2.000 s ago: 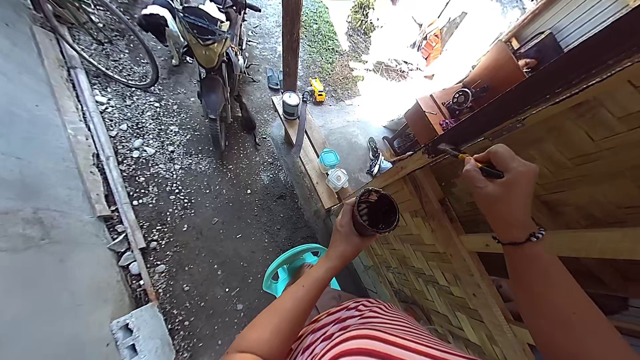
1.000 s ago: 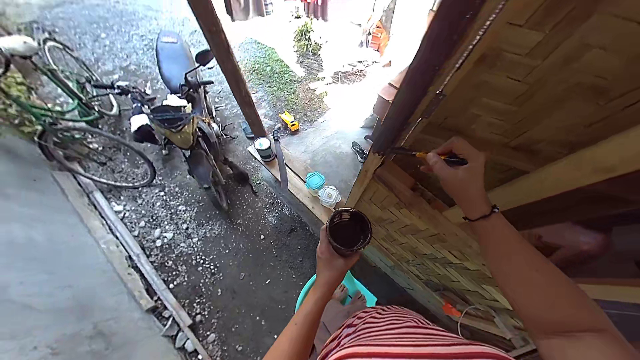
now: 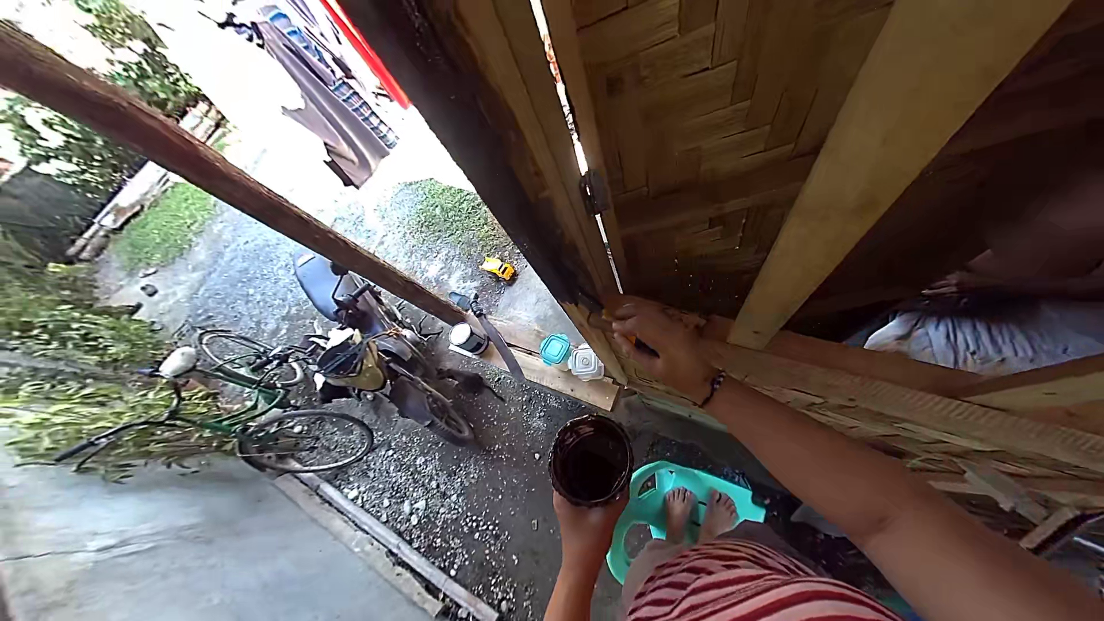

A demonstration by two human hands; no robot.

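My left hand (image 3: 589, 522) holds a container of dark brown liquid (image 3: 592, 459) upright, low in front of me. In my right hand (image 3: 660, 345) is a paintbrush (image 3: 636, 343) with an orange and black handle; the fingers hide part of it. Its bristle end is against or close to the lower part of a post with a dark coating (image 3: 517, 203), and I cannot tell whether they touch. Beside that post runs a lighter wooden frame piece (image 3: 552, 138), then a woven bamboo panel (image 3: 681, 129). My bare feet stand on a turquoise plastic stool (image 3: 662, 483).
A plank (image 3: 552, 378) bears a can (image 3: 467, 338), a turquoise-lidded tub (image 3: 555, 348) and a clear tub (image 3: 586, 363). A slanting wooden pole (image 3: 233, 190), a motorcycle (image 3: 388, 362) and a green bicycle (image 3: 259, 414) are to the left. A toy truck (image 3: 498, 268) lies beyond. A person is partly visible at right.
The view has turned a lot. My right hand with the brush has moved closer to the lower end of the dark post. My left hand still holds the container.
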